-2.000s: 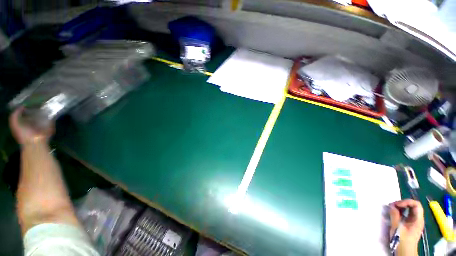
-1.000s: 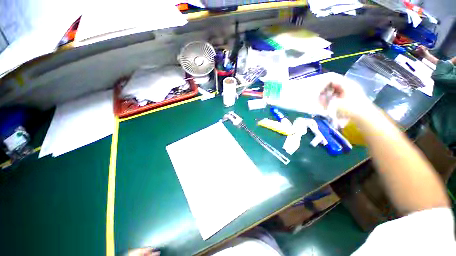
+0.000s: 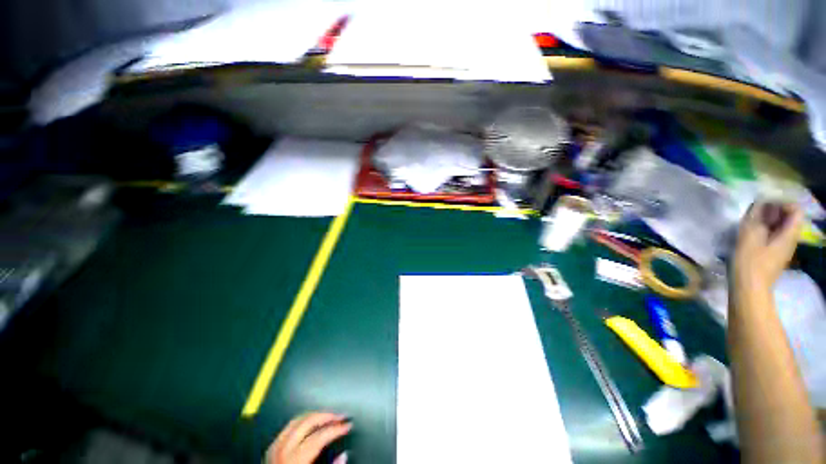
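A blank white sheet (image 3: 475,372) lies on the green mat in front of me. My left hand (image 3: 310,439) is at the bottom edge, left of the sheet, partly cut off, with thumb and fingers apart and nothing seen in it. My right hand (image 3: 770,231) is blurred at the far right, over papers and plastic; whether it holds something is unclear. A digital caliper (image 3: 589,353) lies right of the sheet. Beyond it are a yellow utility knife (image 3: 650,352), a blue marker (image 3: 666,328) and a pale yellow tape roll (image 3: 670,274).
White papers (image 3: 299,177), a red basket (image 3: 426,196) with bags and a fan (image 3: 525,138) stand along the back. A white roll (image 3: 565,224) stands near the fan. Blurred clear trays (image 3: 54,236) lie at far left. Crumpled white material (image 3: 684,399) lies by the knife. A shelf overhangs the back.
The view has swung left again after turning right. The pen seen in my right hand at first no longer shows. The green-labelled sheet is off the mat's front; a blank sheet shows there.
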